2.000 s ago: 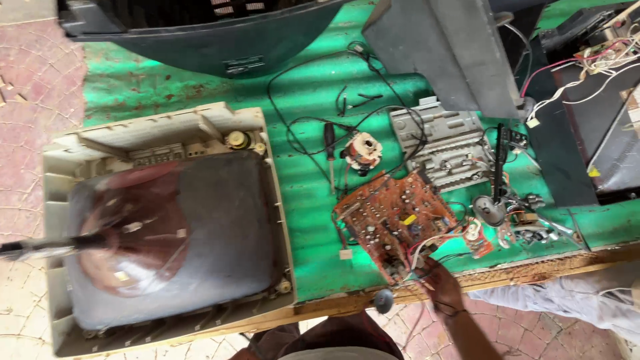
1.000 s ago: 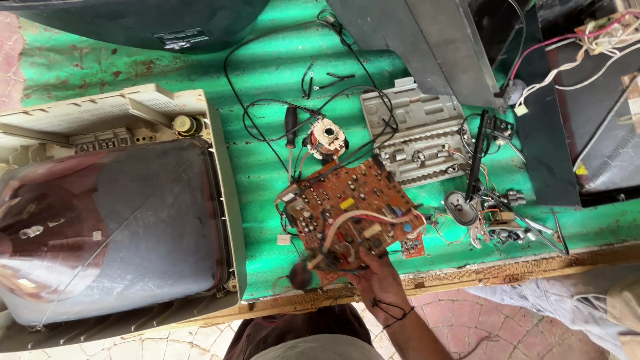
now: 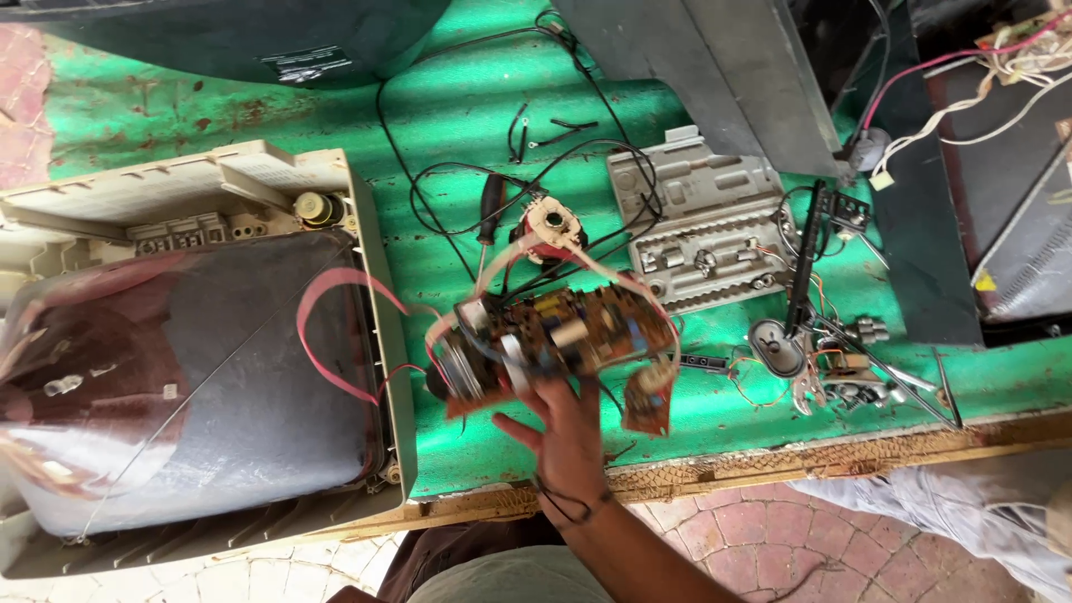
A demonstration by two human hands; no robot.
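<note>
My right hand (image 3: 565, 427) is at the near edge of a brown circuit board (image 3: 569, 331), its fingers against the board and partly hidden by it. The board is tilted, with its tall parts showing, a flyback transformer at its left end and a pink wire loop (image 3: 314, 310) reaching over the picture tube's casing. A small circuit board (image 3: 649, 398) hangs by wires at its right. Just behind lies a deflection yoke (image 3: 550, 226), beside a screwdriver (image 3: 492, 205) with a dark handle. My left hand is not in view.
A picture tube (image 3: 251, 368) sits in a beige television casing (image 3: 381, 335) at left. To the right are a grey tool case (image 3: 703, 226), a speaker (image 3: 777, 347), an adjustable wrench (image 3: 808, 377) and loose metal parts. Dark casings stand behind. The green bench has a wooden front edge (image 3: 737, 465).
The circuit board has been turned and tilted in my right hand; its transformer end now points left. The pink wire loop now spreads over the casing's edge.
</note>
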